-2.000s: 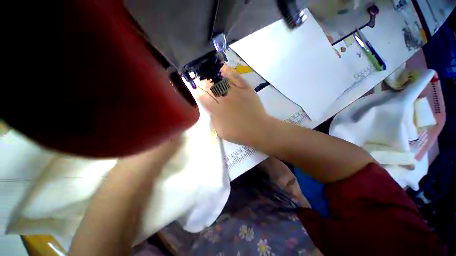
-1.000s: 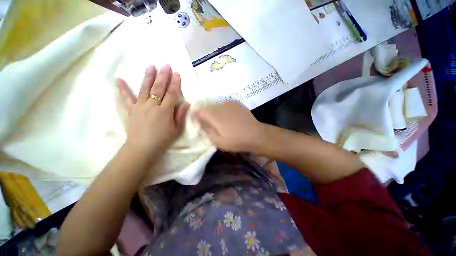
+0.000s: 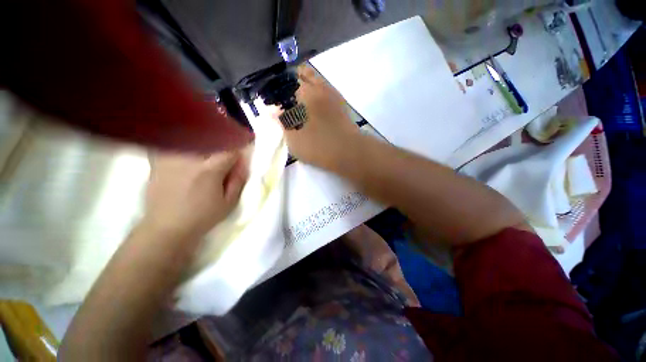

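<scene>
Cream fabric (image 3: 258, 219) runs from the lit needle area of the sewing machine (image 3: 234, 35) down over the table's front edge and spreads to the left. My left hand (image 3: 198, 184) is blurred and lies on the fabric left of the needle, its fingers curled and partly hidden by the red end cover (image 3: 156, 92). My right hand (image 3: 319, 127) is beside the presser foot (image 3: 278, 88), behind the ribbed round part (image 3: 293, 117); its fingertips are hidden, so its hold cannot be told.
A white sheet (image 3: 397, 78) lies right of the needle. Green and blue pens (image 3: 508, 92) lie further right. A pink basket (image 3: 602, 177) with white pieces (image 3: 520, 177) stands at the right. A yellow strip (image 3: 28, 332) is at the lower left edge.
The view has shifted back under the machine head. Both hands have moved from the fabric near the table's front edge up to the needle area, bringing fabric there.
</scene>
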